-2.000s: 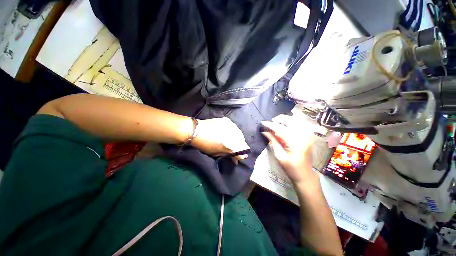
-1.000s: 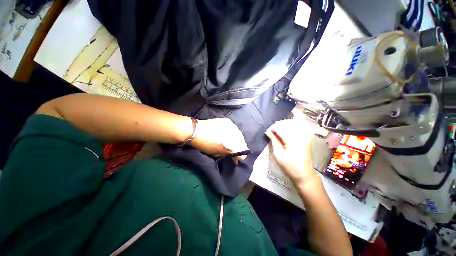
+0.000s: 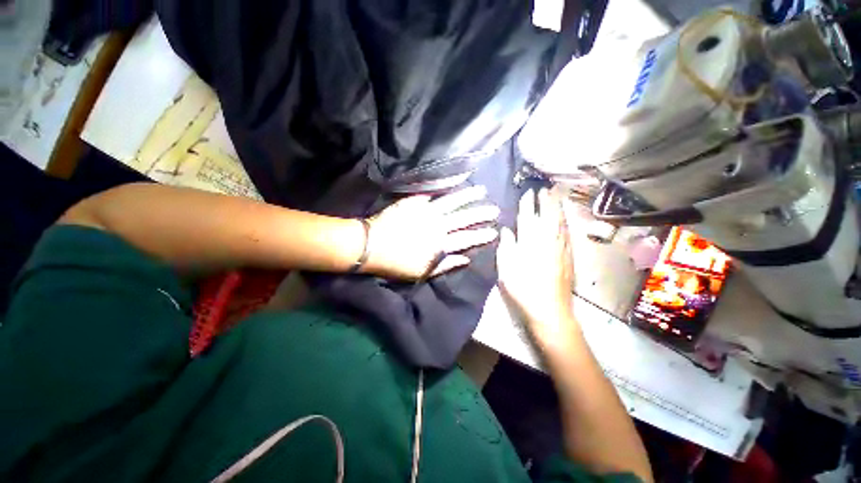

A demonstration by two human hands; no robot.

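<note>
A large dark jacket [image 3: 312, 94] lies across the machine table, with its lower end hanging over the front edge to my lap. My left hand [image 3: 430, 234] lies flat on the cloth with its fingers spread, pointing right. My right hand [image 3: 536, 255] lies palm down at the cloth's right edge, its fingertips just below the needle area. The presser foot area [image 3: 531, 179] is at the cloth's edge, too bright and small to tell in detail. The white sewing machine head [image 3: 642, 104] with blue lettering stands to the right.
A phone [image 3: 682, 283] with a bright red-orange screen lies right of my right hand. A printed ruler scale [image 3: 661, 401] runs along the table's front edge. A red basket [image 3: 215, 307] is beside my lap. Yellowed tape [image 3: 179, 132] marks the table at the left.
My left hand has opened from its bunched hold on the cloth and spread flat. My right hand's fingers have straightened and moved up toward the needle area. The view has shifted slightly.
</note>
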